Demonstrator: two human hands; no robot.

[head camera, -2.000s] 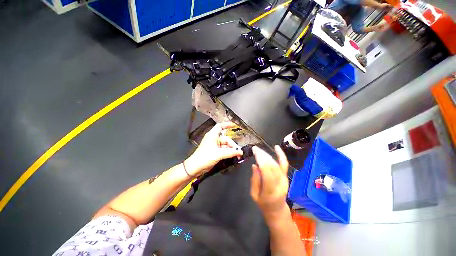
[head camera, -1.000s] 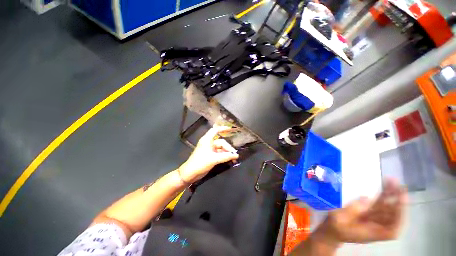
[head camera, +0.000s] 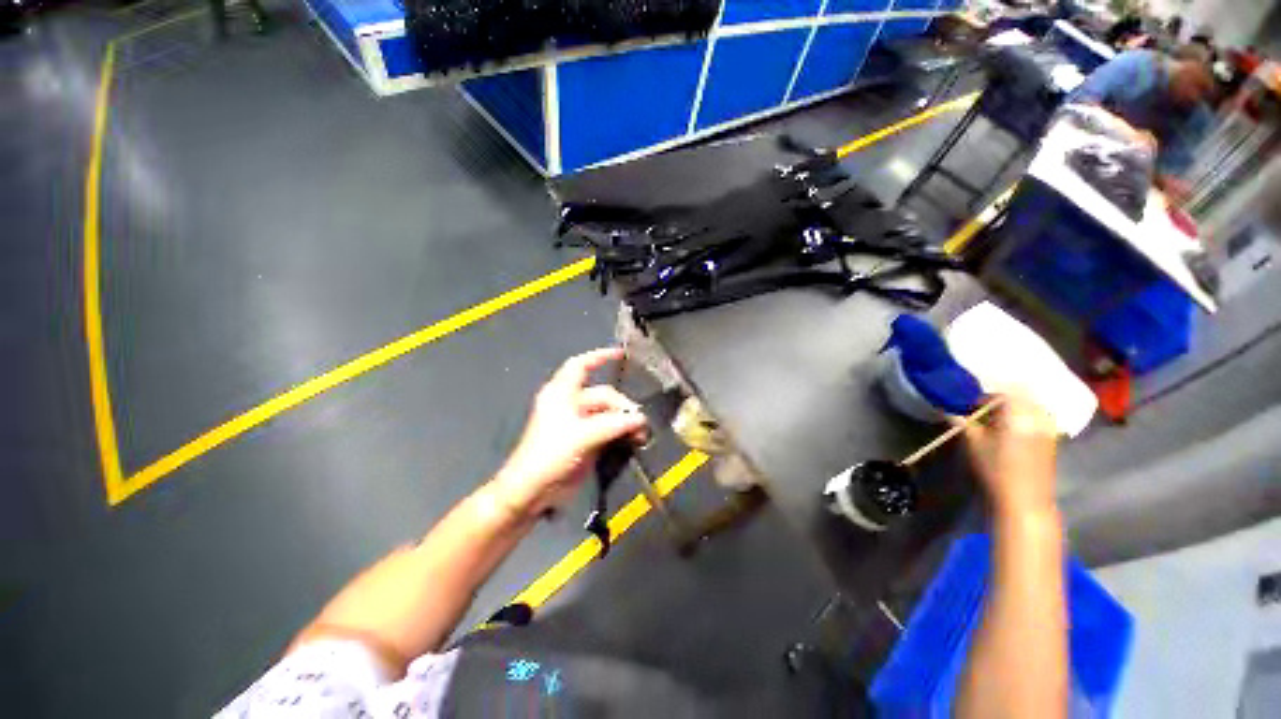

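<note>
My left hand point(head camera: 573, 424) is closed on a narrow black leather strap point(head camera: 607, 492), which hangs down below the fingers. My right hand point(head camera: 1014, 429) is at the pale tub point(head camera: 1047, 368), its fingers at the end of a wooden-looking stick point(head camera: 955, 434); blur hides whether they grip it. The stick slants down toward the paint jar point(head camera: 874, 493), a squat pot with black inside and a whitish rim at the table corner. A blue cloth point(head camera: 930, 365) lies beside the tub.
A tangled black strap pile point(head camera: 759, 239) lies on the dark table point(head camera: 766, 368). A blue plastic bin point(head camera: 1089, 618) stands at lower right, partly behind my right forearm. Blue-sided benches point(head camera: 632, 106) stand at the back. A person point(head camera: 1187, 106) is at a bench at upper right.
My right hand has moved from the lower right, beside the white machine, up to the tub and stick. My left hand still holds the strap. The view has turned, showing more benches.
</note>
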